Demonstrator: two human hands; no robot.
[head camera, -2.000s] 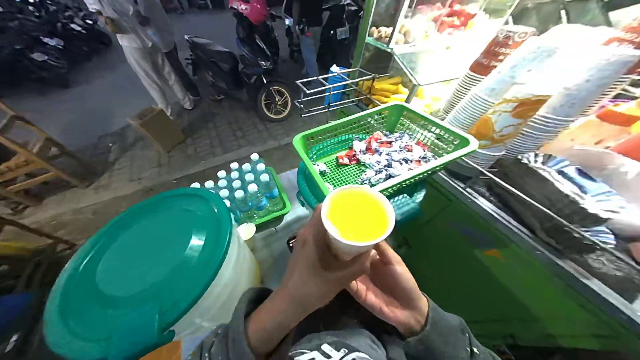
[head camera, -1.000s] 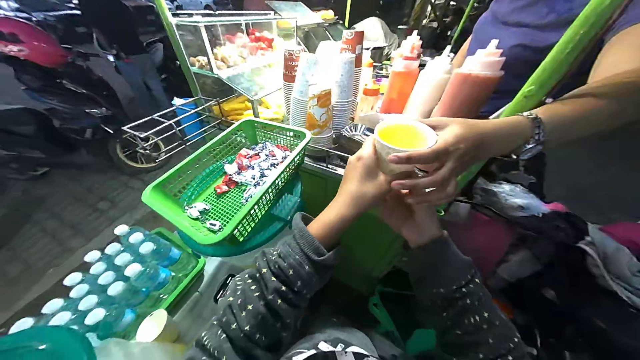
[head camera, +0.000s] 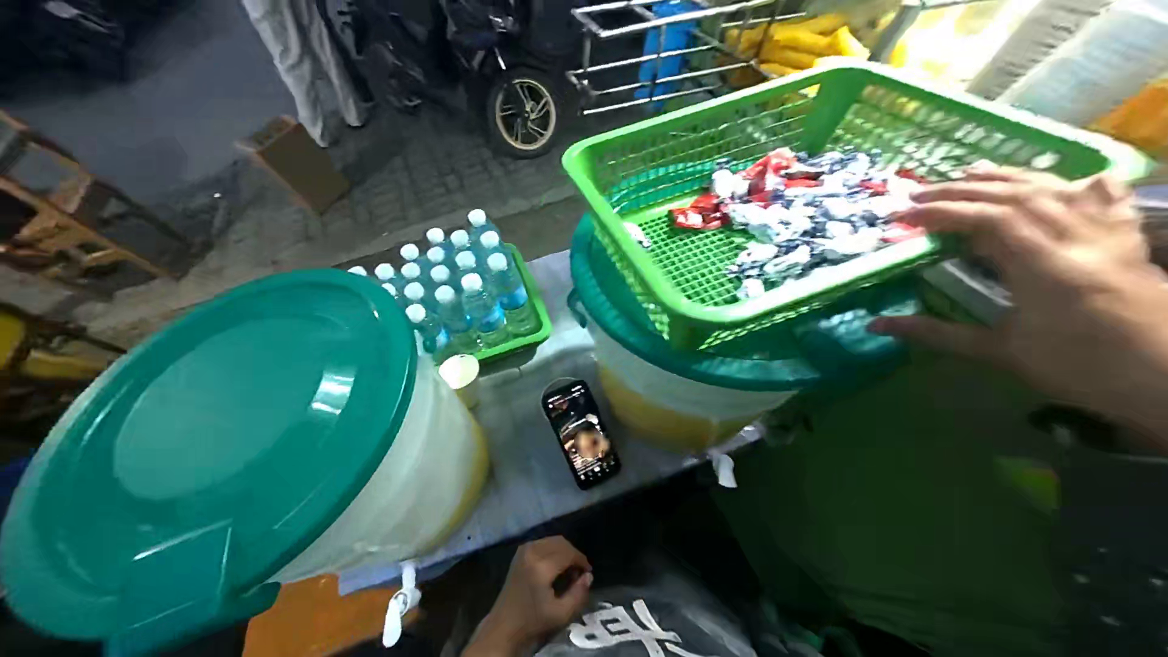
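Blurred, my right hand reaches in from the right, fingers spread over the near right rim of a green plastic basket. The fingertips are over or touching red and white wrapped candies; no object shows in its grip. The basket rests on the teal lid of a tub of yellow liquid. Low in the middle, before my dark shirt, my left hand is loosely curled with nothing visible in it. A phone with its screen lit lies on the table between two tubs.
Another large tub with a teal lid stands at the left. Behind it, small water bottles fill a green tray, with a paper cup nearby. A metal rack, stacked cups and a parked motorbike are farther off.
The cup of yellow drink, held by my hands and then also by another person's hand, is out of view. My hands have separated, the right one now at the basket. The view has swung back left.
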